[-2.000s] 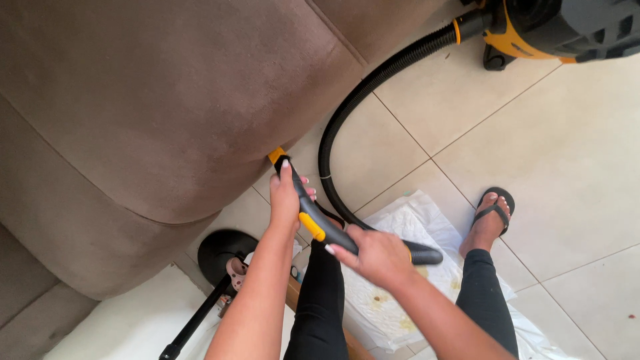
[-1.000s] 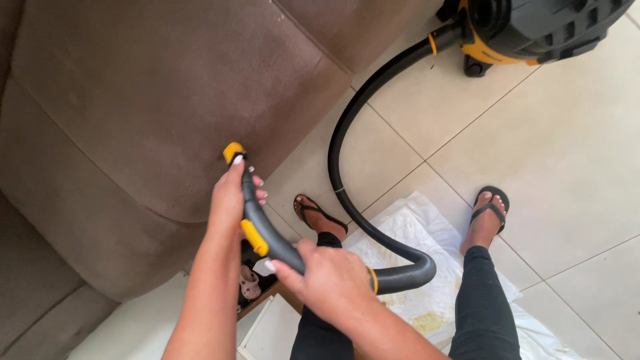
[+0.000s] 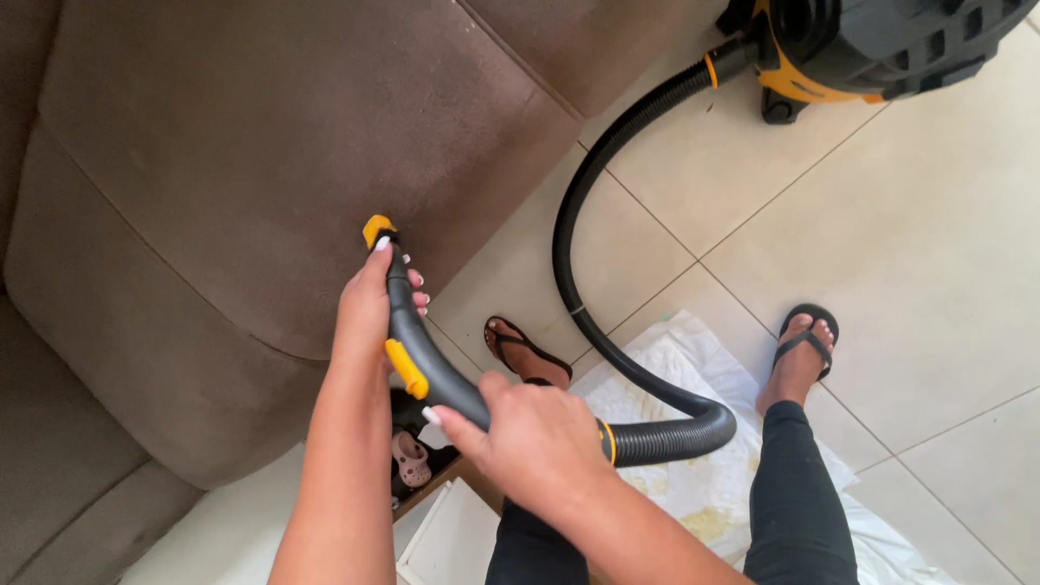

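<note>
My left hand (image 3: pixel 374 296) is wrapped around the front of a black vacuum wand (image 3: pixel 431 357), just behind its yellow nozzle (image 3: pixel 379 230). The nozzle rests on, or right over, the brown fabric sofa seat (image 3: pixel 268 162), near its edge. My right hand (image 3: pixel 540 439) holds the wand's rear end, where a yellow ring joins it to the black corrugated hose (image 3: pixel 569 244). A yellow slider (image 3: pixel 406 370) sits on the wand between my hands. The hose loops across the floor to the black and yellow vacuum cleaner (image 3: pixel 845 49) at the top right.
A stained white sheet (image 3: pixel 707 520) lies on the tiled floor (image 3: pixel 812 203) between and behind my feet in black flip-flops. At the bottom, a pink clog (image 3: pixel 411 459) stands in a wooden shelf beside a white box (image 3: pixel 451 536). The sofa fills the left side.
Both hands have moved the wand along the sofa; the nozzle was at the seat's lower edge two seconds ago and is now further in on the seat. The round black base seen earlier is out of sight.
</note>
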